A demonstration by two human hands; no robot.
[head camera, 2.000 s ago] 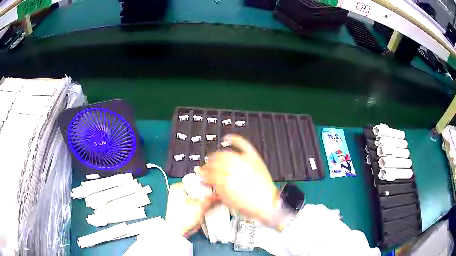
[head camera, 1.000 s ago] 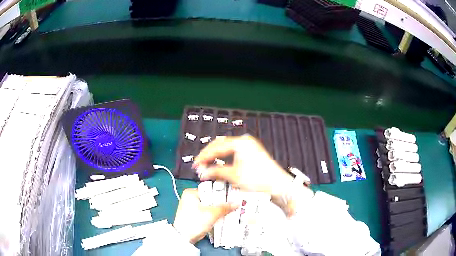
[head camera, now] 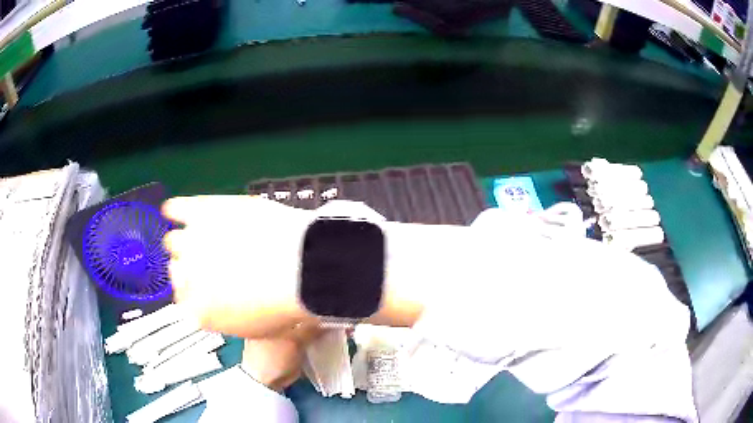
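My right hand [head camera: 231, 268] reaches across to the left, with a dark watch on its wrist. Its fingers are near the fan's right edge; what they hold, if anything, cannot be seen. My left hand [head camera: 277, 359] is below it, partly covered, beside white housings [head camera: 333, 363]; its grip is hidden. Long white housings [head camera: 177, 355] lie in a loose pile at the left. Small white inserts [head camera: 305, 194] show at the back of the black ribbed centre tray [head camera: 429, 190], mostly covered by my right arm. A small clear bottle [head camera: 383, 376] stands at the front centre.
The desk fan [head camera: 128, 252] is at the left, beside a plastic-wrapped white stack [head camera: 37, 273]. A blue and white sachet [head camera: 516, 194] lies behind my right sleeve. White housings [head camera: 623, 202] sit in the slotted tray [head camera: 679, 277] at the right.
My right hand has left the spot above my left hand and swung left toward the fan. Its arm now covers much of the centre tray. The view has shifted.
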